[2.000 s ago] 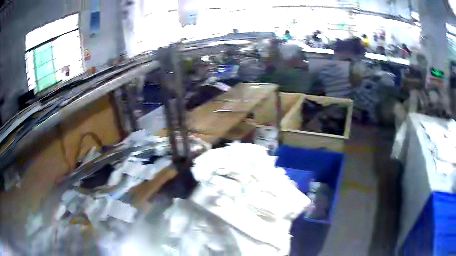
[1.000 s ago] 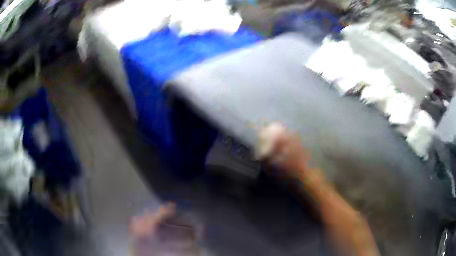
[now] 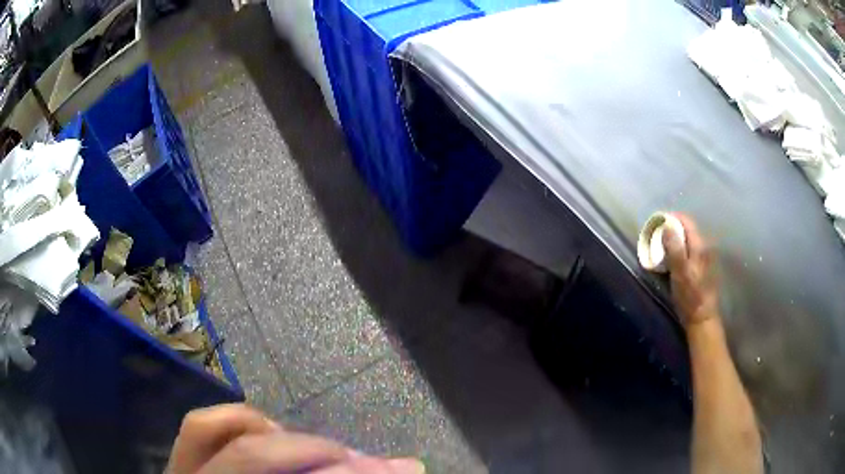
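My right hand [image 3: 693, 273] is at the near edge of the grey-covered table [image 3: 593, 102]. It holds a small pale round cup or lid [image 3: 658, 241], open side showing, with the thumb at its rim. The cup is over or on the table top; contact is hard to tell. My left hand [image 3: 278, 448] is at the bottom edge, cut off, with fingers bent. I cannot tell whether it holds anything.
A blue crate [image 3: 371, 130] stands against the table's far end. White fabric pieces [image 3: 760, 83] lie along the table's far side. At left are blue crates [image 3: 176, 176], one with paper scraps [image 3: 167, 301], and white cloth stacks [image 3: 42, 218]. Speckled floor [image 3: 287, 222] runs between.
The view has swung from the cluttered bench at left to the grey table and tilted down. Both hands have come into view, and the right hand with the cup has shifted right in the picture.
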